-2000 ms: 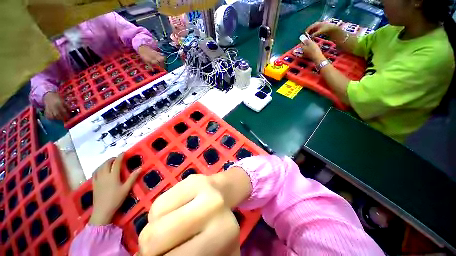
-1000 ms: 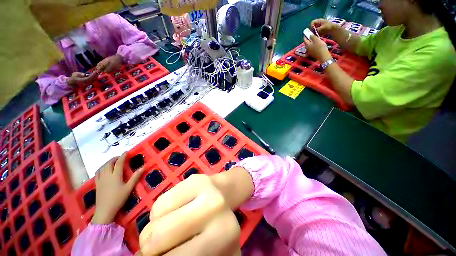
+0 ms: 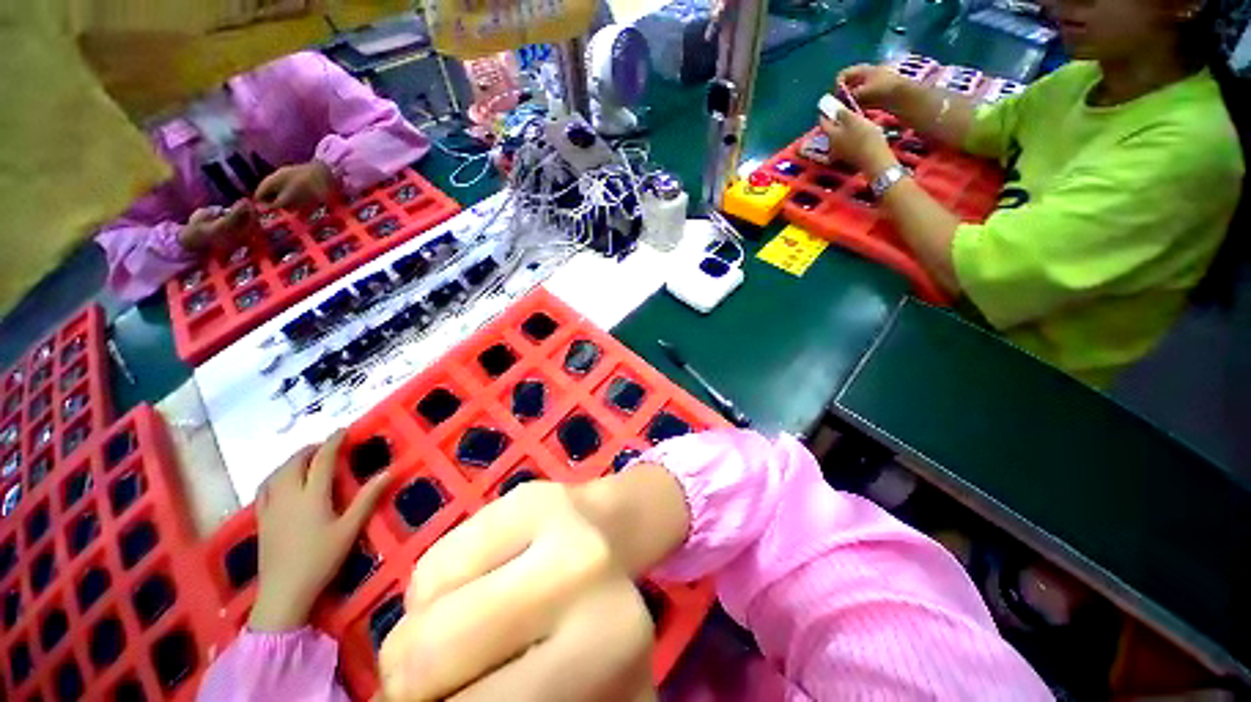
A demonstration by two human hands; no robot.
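A red-orange watch tray (image 3: pixel 461 446) lies in front of me with dark, glossy watch bodies (image 3: pixel 579 438) in its pockets. My left hand (image 3: pixel 305 528) rests on the tray's left part, thumb and fingers spread, with nothing seen in it. My right hand (image 3: pixel 528 597) is close to the camera over the tray's near part, its fingers curled. Its fingertips and anything in them are hidden behind the back of the hand. It covers several near pockets.
More filled red trays (image 3: pixel 103 555) lie at left. A charging rack (image 3: pixel 391 309) with cables stands on a white sheet. A pen (image 3: pixel 704 380), a white box (image 3: pixel 705 279) and a yellow label (image 3: pixel 792 250) lie beyond. Two people work at trays opposite and at right.
My hands stay in nearly the same place. The person opposite has brought both hands together over their tray. The view shifts slightly.
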